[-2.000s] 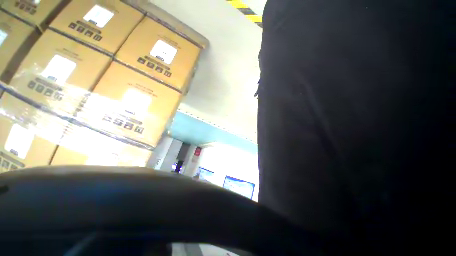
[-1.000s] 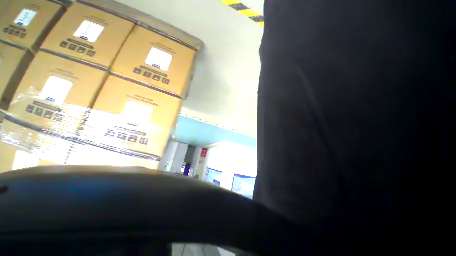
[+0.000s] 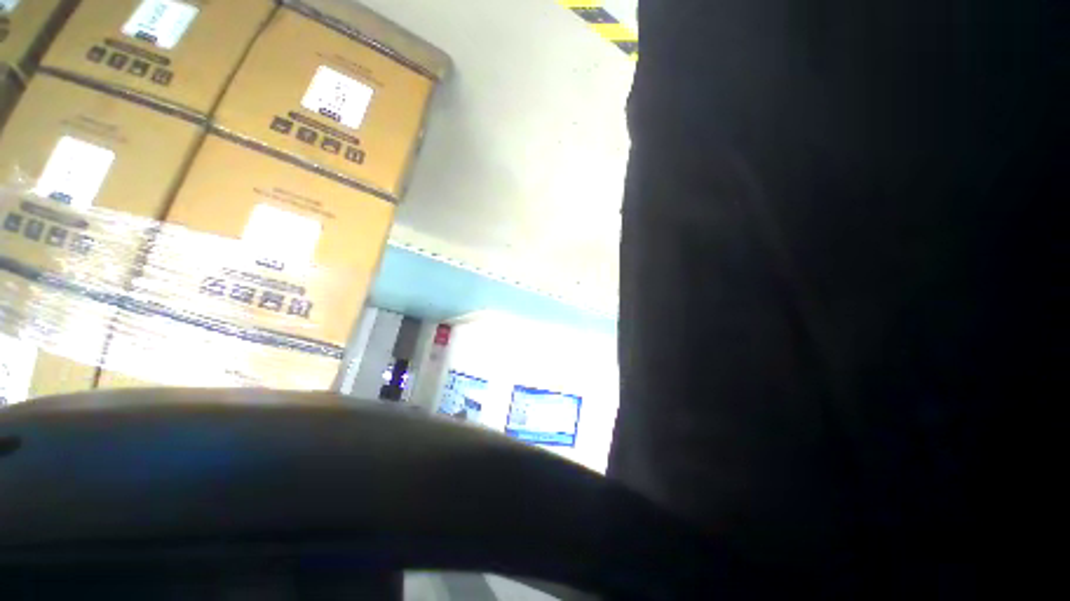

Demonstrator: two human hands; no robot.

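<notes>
Neither of my hands is in view. A large dark area that looks like black cloth [image 3: 833,282] fills the right half of the view, very close to the lens. A smooth dark curved band [image 3: 293,481] crosses the lower edge, also close and blurred; I cannot tell what it is. It hides the lower part of the scene.
Brown cartons [image 3: 323,106] with white labels stand stacked and tilted at the upper left, with shiny clear wrap [image 3: 211,276] around them. Yellow and black tape [image 3: 604,24] lies at the top. A pale-blue strip [image 3: 469,282] and lit screens [image 3: 543,416] show in the middle.
The cartons have shifted left and slightly up in the view since one second ago, and the screens show more fully. The dark cloth's edge has shifted slightly right. The dark band keeps its place.
</notes>
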